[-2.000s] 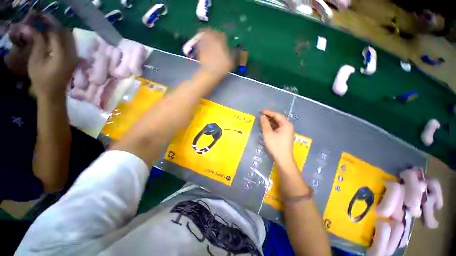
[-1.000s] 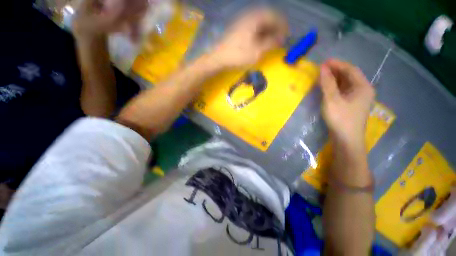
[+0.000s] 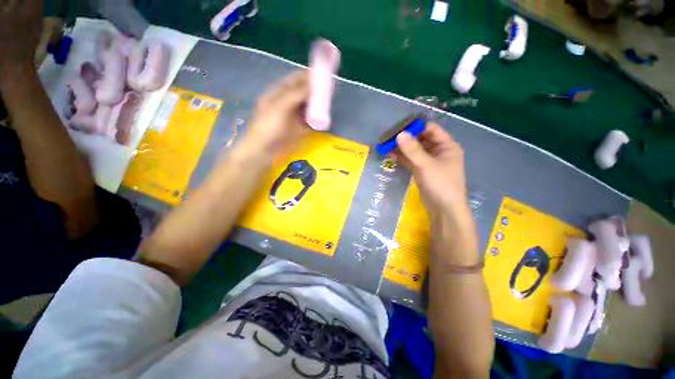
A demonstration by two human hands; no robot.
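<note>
My left hand [image 3: 280,111] holds a pale pink curved housing shell [image 3: 321,85] upright above the printed bench cover. Its outer side faces me, so its inside is hidden. My right hand [image 3: 437,164] holds a blue battery cell [image 3: 402,136] between thumb and fingers, with a dark flat strip along its upper side. Thin wires seem to trail from its far end toward the belt edge. The two parts are apart, with a gap between my hands.
Piles of pink shells lie on a white sheet at left [image 3: 111,78] and at right [image 3: 576,266]. Beyond the bench edge, a green belt [image 3: 385,44] carries scattered shells and part-assembled units. Another person's arm [image 3: 44,141] is at far left.
A second ago a blue battery was between my hands and my left hand was blurred. Now my right hand holds a battery and my left hand shows a pink shell.
</note>
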